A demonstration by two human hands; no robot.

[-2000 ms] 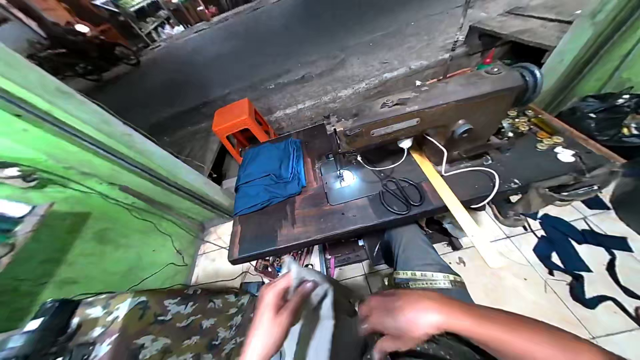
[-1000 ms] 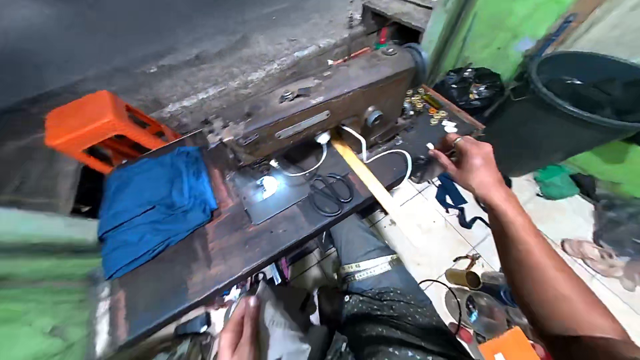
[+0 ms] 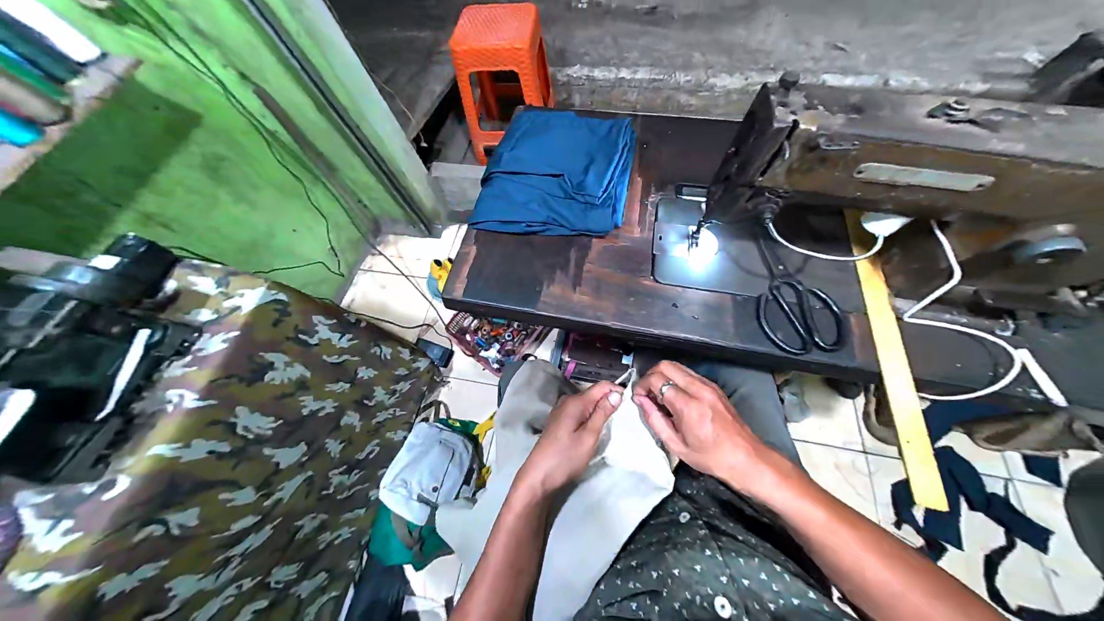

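Observation:
A light grey cloth [image 3: 604, 492] lies across my lap. My left hand [image 3: 573, 427] pinches its edge between thumb and fingertips. Close beside it, my right hand [image 3: 694, 418], with a ring on one finger, grips the same edge, fingertips nearly meeting the left ones. Something small and pale shows between them, too small to name. Beyond the hands stands a sewing machine [image 3: 914, 164] with its lamp lit over the metal needle plate [image 3: 729, 259]. Black-handled scissors [image 3: 800, 315] and a yellow ruler [image 3: 897, 388] lie on the wooden table [image 3: 552, 280], with folded blue fabric [image 3: 556, 177] at its left end.
Camouflage cloth [image 3: 259, 448] covers a surface at the left. An orange stool [image 3: 498, 69] stands behind the table. A basket of small items [image 3: 500, 336] and a grey bag [image 3: 431, 470] sit low on the left. Dark fabric scraps [image 3: 966, 492] lie on the floor at the right.
My right hand has come back from the small items at the table's right end to the grey cloth, beside my left hand. The view has swung left.

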